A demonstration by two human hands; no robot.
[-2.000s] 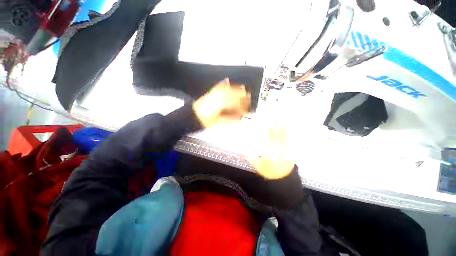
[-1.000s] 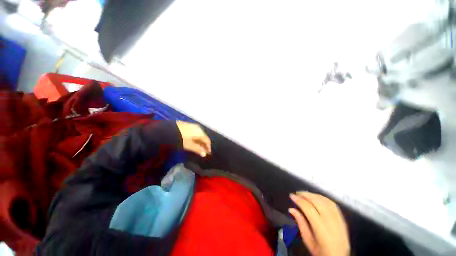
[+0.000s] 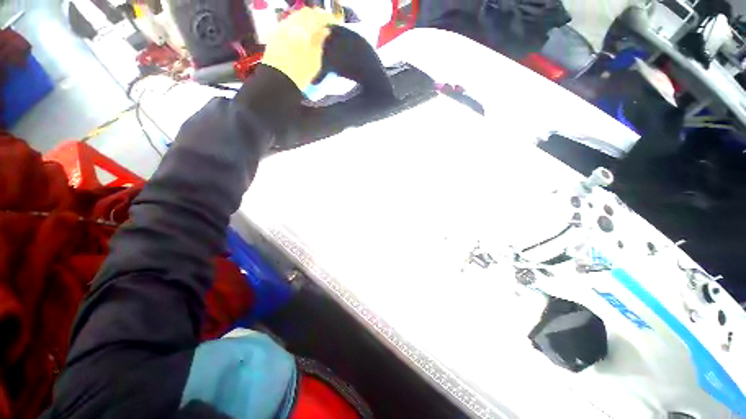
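My left hand [image 3: 298,49] reaches to the far left of the white table and grips a black fabric piece [image 3: 360,67], which is partly lifted and folded over. More black fabric [image 3: 331,119] lies flat under and beside it, partly hidden by my sleeve. My right hand is not in view. The white sewing machine [image 3: 654,360] with a blue stripe stands at the right, with its needle area [image 3: 483,259] bare of fabric.
A small black bundle [image 3: 572,334] lies on the machine bed. A red device [image 3: 248,64] with cords is beyond my left hand. Red cloth [image 3: 33,286], a red container [image 3: 78,162] and a blue container [image 3: 260,278] are at the left. Dark items lie beyond the table.
My left hand has moved from near my lap to the far left and taken hold of black fabric. My right hand has left the view. The camera view has turned left.
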